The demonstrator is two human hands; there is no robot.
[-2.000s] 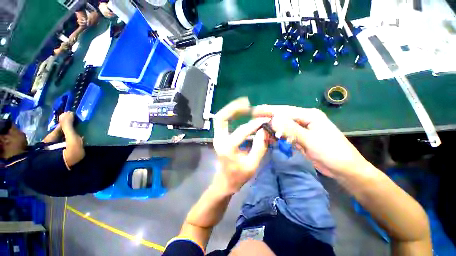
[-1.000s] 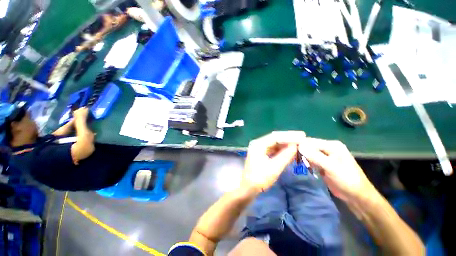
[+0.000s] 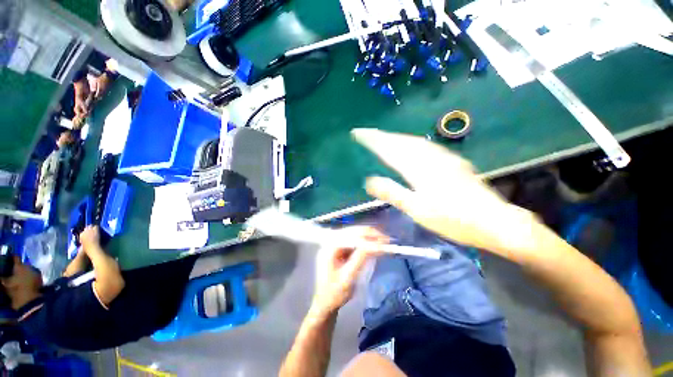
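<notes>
My left hand [image 3: 341, 271] is closed around a white sleeved wire harness [image 3: 412, 251] over my lap, near the bench edge. The harness runs across the hand; its left part is blurred, its right end is dark. My right hand [image 3: 435, 184] is open above and to the right of it, fingers extended to the left and slightly blurred, holding nothing visible. A pile of white harnesses with blue connector housings [image 3: 417, 71] lies at the back of the bench. A tape roll [image 3: 453, 124] lies on the green top beyond my right hand.
A steel ruler [image 3: 579, 110] lies partly on white work drawings [image 3: 509, 62] at the right. At the left are a grey-black benchtop machine [image 3: 247, 173], a blue parts bin [image 3: 166, 136], a large reel [image 3: 144, 28] and paper. A seated person [image 3: 81, 302] works at far left.
My hands have moved apart. My right hand has let go and opened; my left hand holds the harness, which now stretches sideways. The camera view has shifted.
</notes>
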